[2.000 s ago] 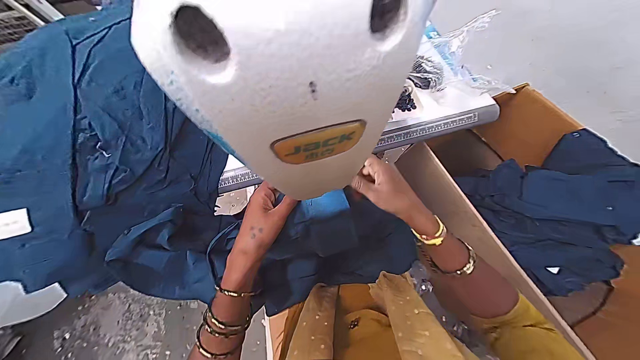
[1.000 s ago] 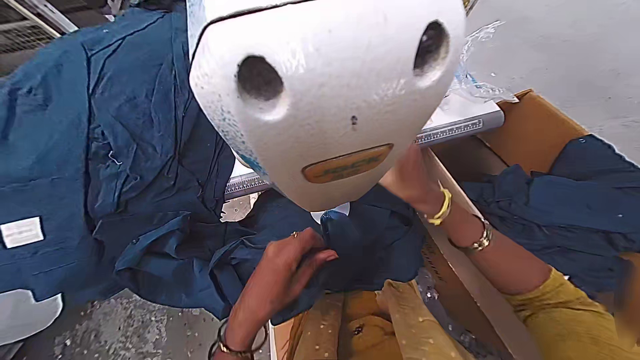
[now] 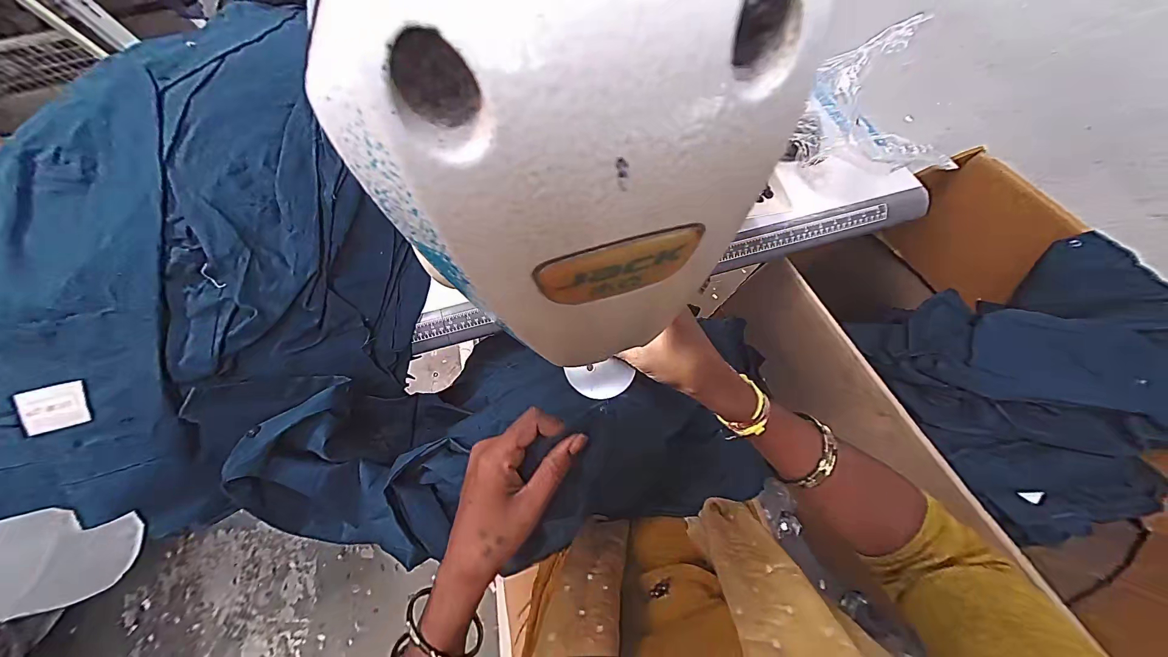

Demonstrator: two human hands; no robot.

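The white head of a Jack sewing machine [image 3: 566, 164] fills the upper middle and hides the needle area. Below its nose shows a round white disc [image 3: 599, 378]. My left hand [image 3: 516, 484] rests on dark blue cloth [image 3: 630, 456], thumb and forefinger apart near a fold; whether it pinches any cloth is unclear. My right hand [image 3: 675, 356] is beside the disc, under the machine head, its fingertips partly hidden. The cloth runs left into a large heap of blue garments [image 3: 91, 255] with a white label [image 3: 52, 408].
A table edge with a printed ruler [image 3: 803, 234] runs behind the machine head. To the right, a cardboard box [image 3: 995, 219] holds more blue garments [image 3: 1049, 365]. Clear plastic wrapping [image 3: 867, 100] lies on the table at the back right. A wooden board edge [image 3: 876, 383] stands beside my right forearm.
Both hands were up at the machine's nose two seconds ago. My left hand has drawn back toward me from there. The white disc shows more fully, and my right hand is beside it.
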